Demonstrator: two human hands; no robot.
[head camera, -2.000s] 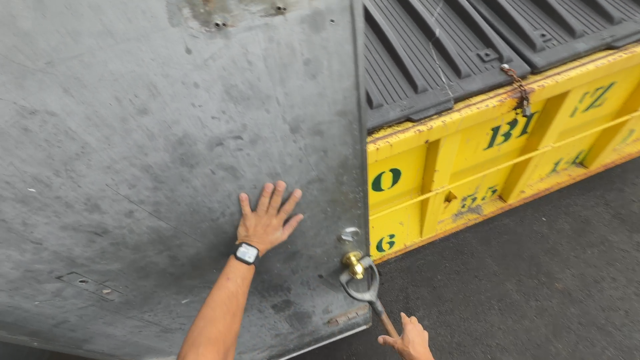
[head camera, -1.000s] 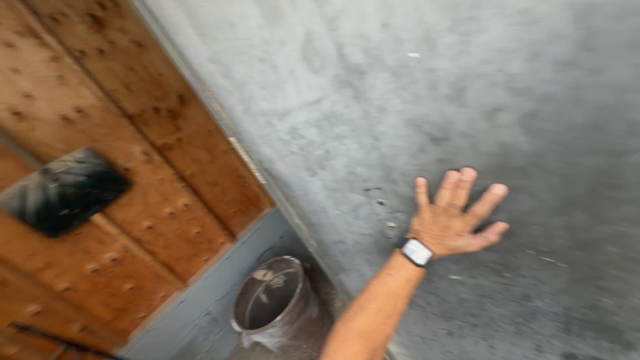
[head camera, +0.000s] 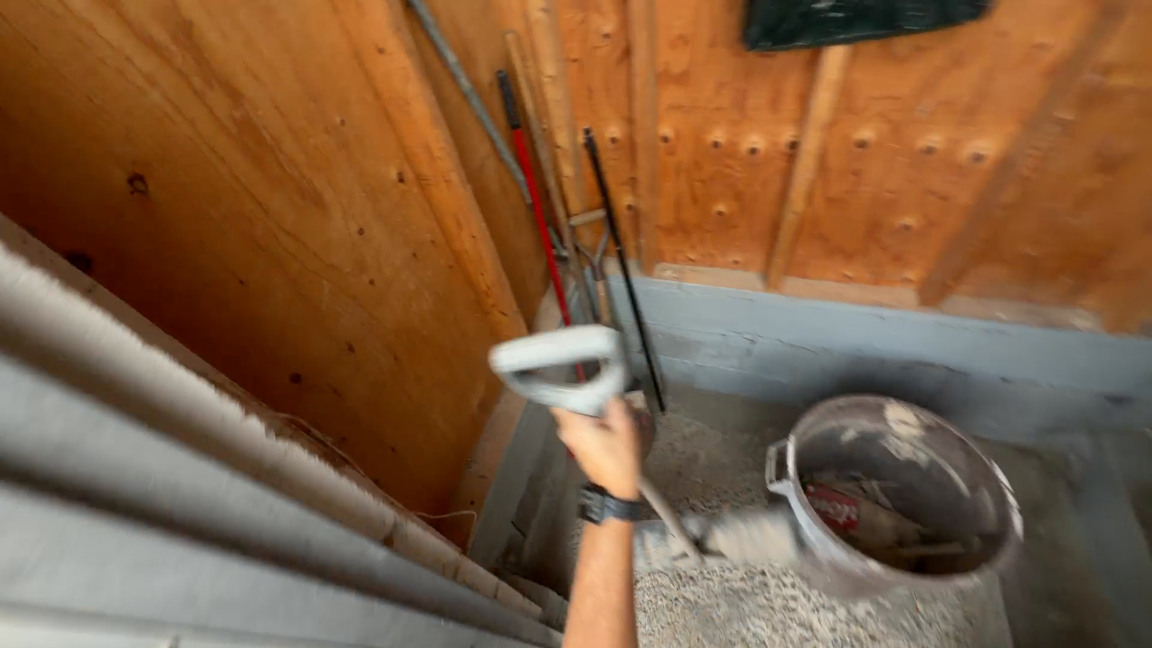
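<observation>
My left hand (head camera: 605, 447), with a dark-strapped watch on its wrist, is closed around the shaft of a long-handled tool just below its pale grey D-shaped grip (head camera: 576, 369). The tool's shaft (head camera: 668, 517) slants down right to the gravelly floor, where a blurred greyish shape surrounds its lower end; the kind of head cannot be told. Beyond the hand, several long-handled tools, one with a red shaft (head camera: 537, 202) and one thin black bar (head camera: 621, 261), lean in the corner. My right hand is out of view.
A large dirty round bin (head camera: 900, 486) holding debris stands at the right. Plywood walls (head camera: 342, 225) rise from a grey-painted ledge (head camera: 864, 337). A pale door edge (head camera: 225, 468) crosses the lower left. A dark blade (head camera: 864, 20) hangs at the top.
My left hand, earlier spread flat on the grey metal door, now grips the tool. The D-handled tool was beside my right hand two seconds ago. The view has swung inside the doorway.
</observation>
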